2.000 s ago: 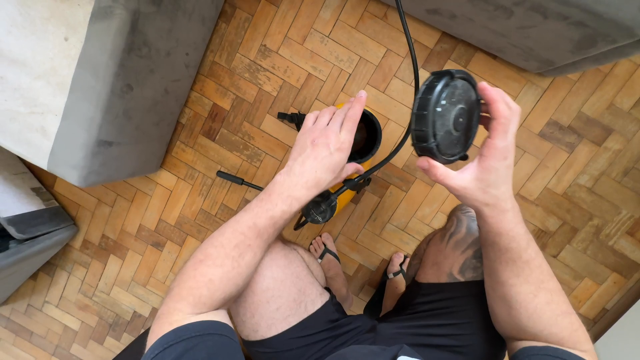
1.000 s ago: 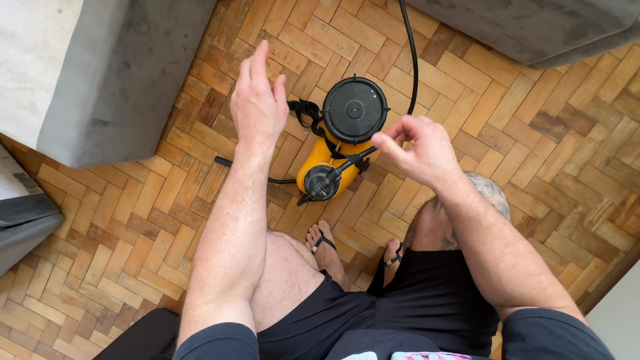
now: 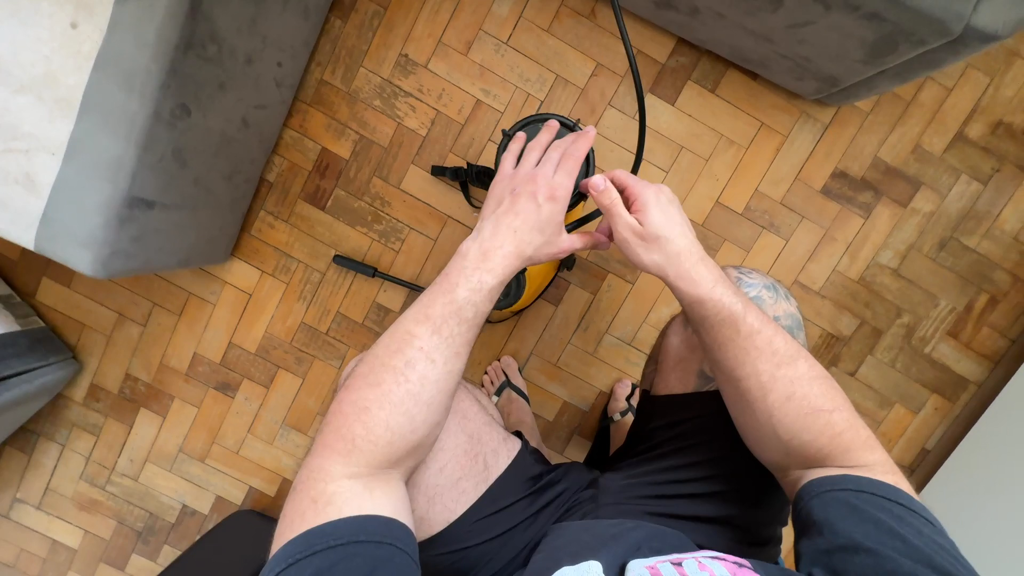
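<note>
A yellow machine body with black parts (image 3: 538, 290) stands on the floor before my feet. Its round black lid (image 3: 518, 126) is mostly covered by my left hand (image 3: 540, 196), which lies over it with the fingers spread. Close to the lid's right edge is my right hand (image 3: 644, 220), thumb and fingers bent; whether it grips anything cannot be told. A black hose or cable (image 3: 638, 96) runs down behind my right hand to the machine. A black strap (image 3: 464, 174) sticks out at the lid's left, and a thin black rod with a thicker end (image 3: 356, 266) extends to the left.
Grey upholstered furniture stands at the upper left (image 3: 176, 136) and upper right (image 3: 800, 40), with another grey piece (image 3: 32, 368) at the left edge. The floor is herringbone wood parquet (image 3: 240, 400). My feet in black flip-flops (image 3: 508, 390) are just below the machine.
The round black lid, held in my right hand two seconds ago, is now on the machine. My left hand has moved right onto the lid since one second ago.
</note>
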